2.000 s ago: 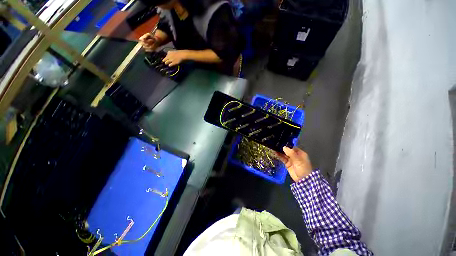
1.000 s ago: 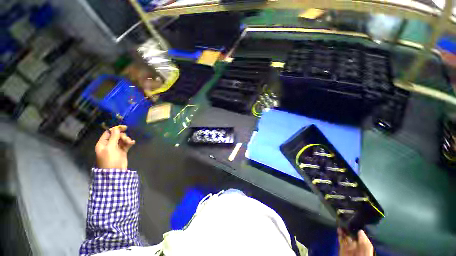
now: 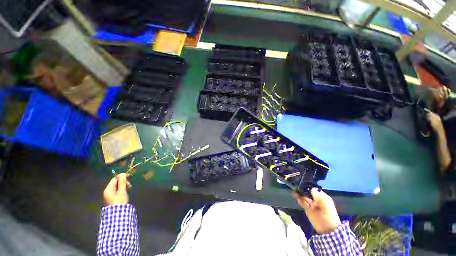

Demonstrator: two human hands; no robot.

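Observation:
My right hand (image 3: 320, 206) grips the near right end of a long black housing (image 3: 272, 152), held tilted over the work mat and the blue sheet's left edge. A yellow wire with several white sleeved pieces lies inside the housing. My left hand (image 3: 117, 189) pinches the end of a yellow wire harness (image 3: 165, 159) that lies on the bench toward the middle. Another black housing (image 3: 220, 166) lies on the bench in front of me, its right end close to the held one.
A tan parts tray (image 3: 121, 143) is at left. Stacked housings (image 3: 350, 70) stand behind the blue sheet (image 3: 330, 150). More housings (image 3: 232, 82) lie at the back. A blue crate (image 3: 55, 122) is at far left, a wire bin (image 3: 382, 235) at lower right. A coworker's arm (image 3: 440, 137) shows at right.
The view has swung back over the bench. My right hand has brought the housing from above the wire bin to the mat. My left hand has come into view and now holds the harness end.

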